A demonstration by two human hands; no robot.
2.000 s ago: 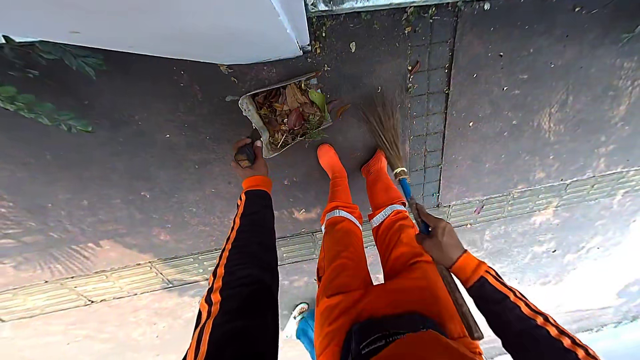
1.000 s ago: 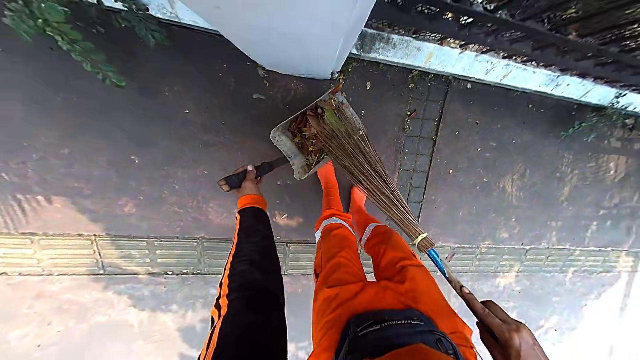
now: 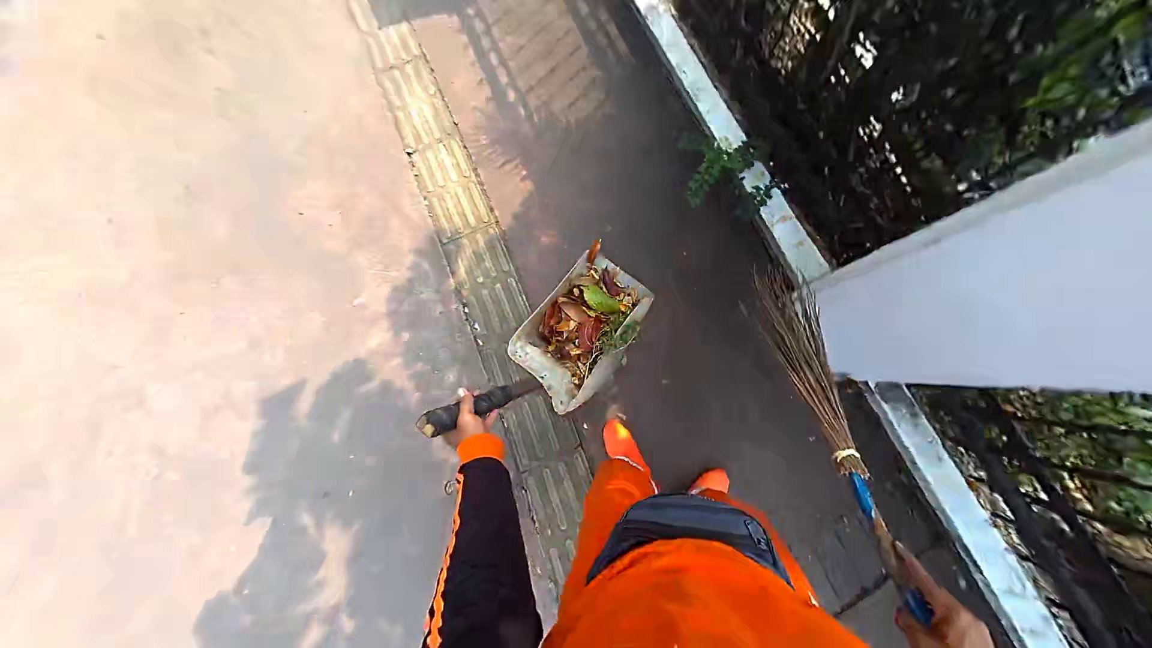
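My left hand (image 3: 470, 421) grips the dark wrapped handle of a dustpan (image 3: 537, 360), whose pale, worn pan is out ahead of my feet. Dry brown leaves, a green leaf and some twigs (image 3: 587, 322) lie heaped in the pan. At the lower right, my right hand (image 3: 940, 612) is closed around the handle of a stick broom (image 3: 810, 369). Its bristles fan out beside the base of a white wall, apart from the dustpan. A pale band ties the bristles above a blue section of the handle.
A strip of ridged paving tiles (image 3: 481, 261) runs beneath the dustpan's handle. On the right, a white curb (image 3: 963, 522) and a white wall or pillar (image 3: 990, 270) border the pavement, with a dark fence and foliage behind. A small green plant (image 3: 720, 171) hangs over the curb.
The broom has moved from over the dustpan out to the right. The filled dustpan is still in my left hand. The view has turned strongly, and the wall now stands at the right.
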